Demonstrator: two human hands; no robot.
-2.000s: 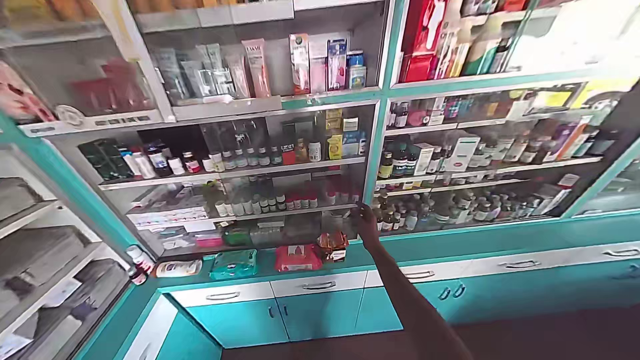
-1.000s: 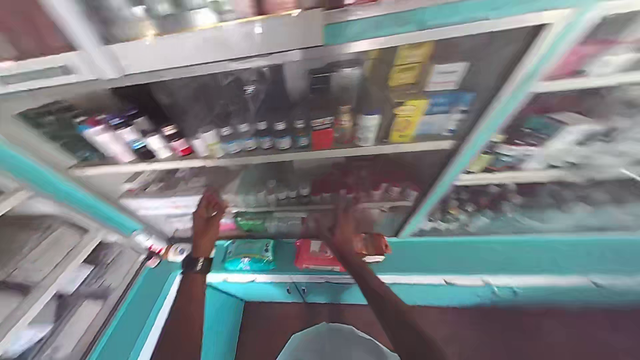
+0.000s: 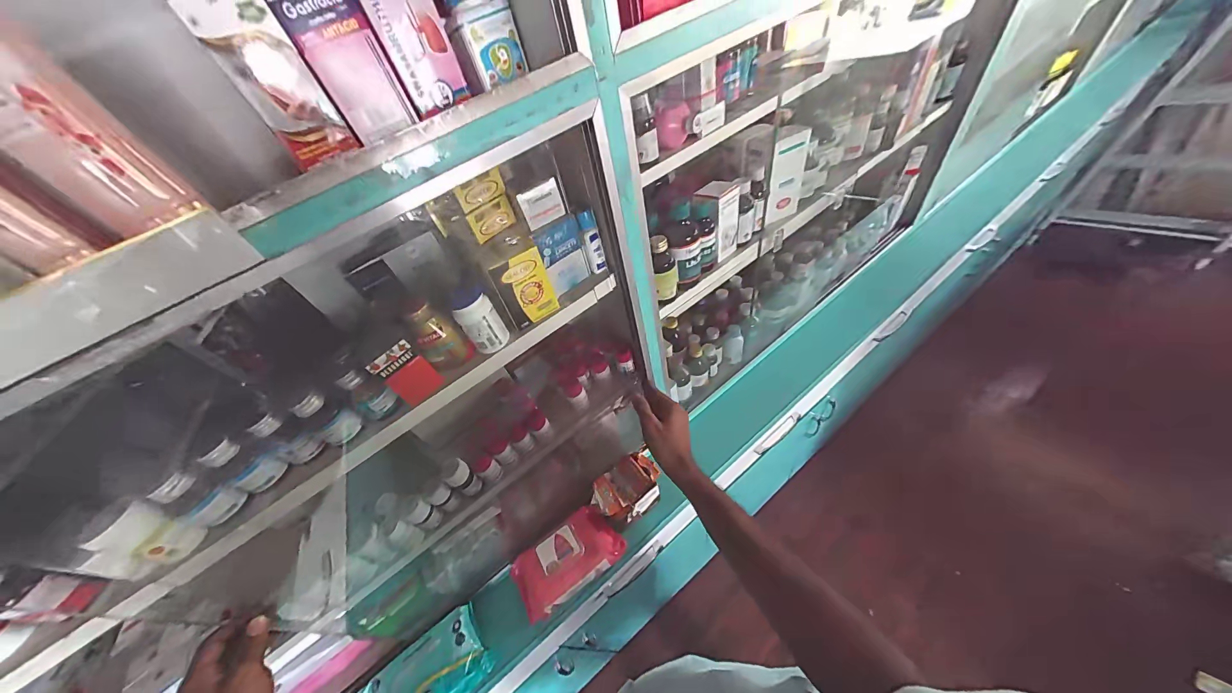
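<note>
My right hand (image 3: 666,431) is at the right edge of a sliding glass door (image 3: 568,423), its fingers against the frame by the teal post. At the bottom left, my left hand (image 3: 231,659) touches the lower part of the glass; whether it grips an edge cannot be told. Behind the glass stand red-capped bottles (image 3: 510,443), a white bottle with a blue cap (image 3: 479,318) and a yellow box (image 3: 531,285). Below, on the teal ledge, lie a red wipes pack (image 3: 568,560), an orange-brown packet (image 3: 628,486) and a teal pack (image 3: 438,659).
Drawer handles (image 3: 776,435) stick out along the teal cabinet front. To the right, more glass-fronted shelves hold dark bottles (image 3: 685,248) and boxes. A reddish-brown floor (image 3: 943,462) lies at the right. Boxed products (image 3: 404,58) stand on the shelf above.
My right hand has moved from in front of the glass, above the red pack, to the door's right edge beside the post. The view has swung and come closer to the shelves.
</note>
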